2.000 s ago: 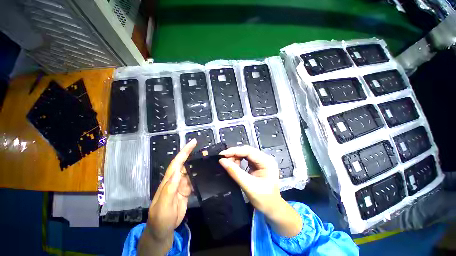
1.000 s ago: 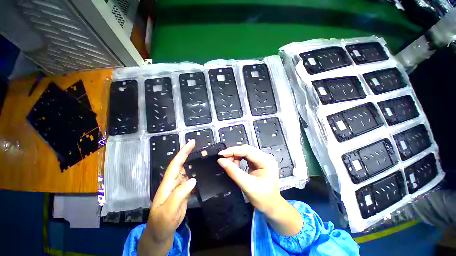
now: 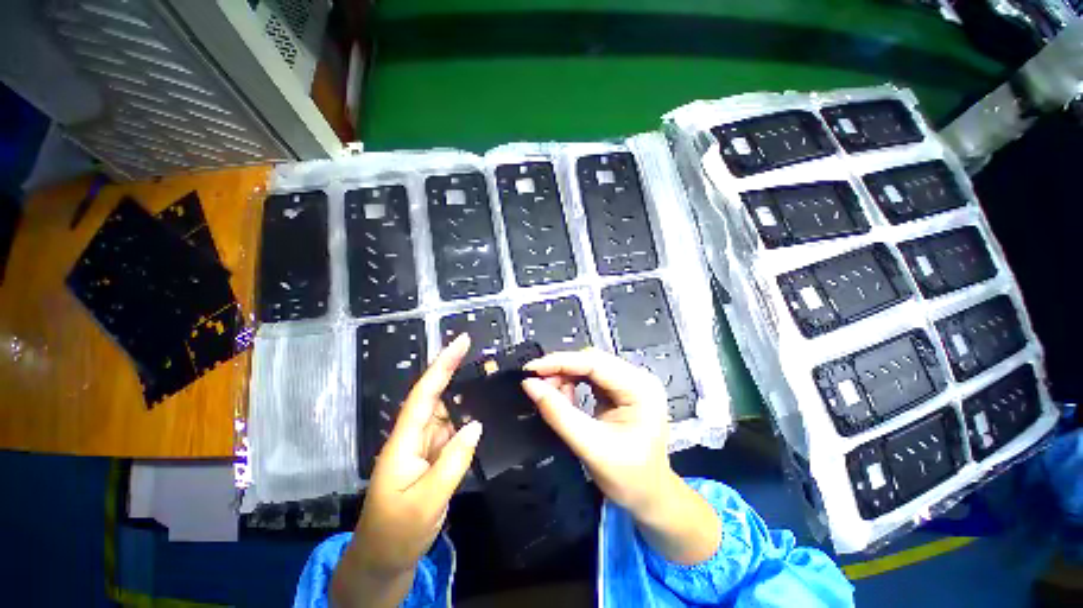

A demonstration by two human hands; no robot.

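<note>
A flat black sheet or housing (image 3: 505, 418) with a small copper-coloured spot near its upper end is held over the near tray; I cannot tell which it is. My left hand (image 3: 416, 475) is at its left edge, with thumb and fingers against it. My right hand (image 3: 612, 416) pinches at its upper right edge; any small piece at the fingertips is too small to tell. The near blister tray (image 3: 701, 321) lies under and beyond my hands with black housings (image 3: 382, 247) in its pockets. One lower-left pocket (image 3: 299, 398) shows ribbed clear plastic.
At right, an angled blister tray (image 3: 727, 261) holds black housings in two columns. At left, black sheets (image 3: 149, 303) overlap on the orange-brown board (image 3: 48, 404). A grey cabinet (image 3: 154, 83) stands at the upper left. The green mat (image 3: 534, 83) lies beyond. Blue cloth shows at the right edge.
My left thumb has moved up and inward onto the black piece, whose lower part has shifted slightly. My right hand has barely moved. Blue cloth has appeared at the lower right edge.
</note>
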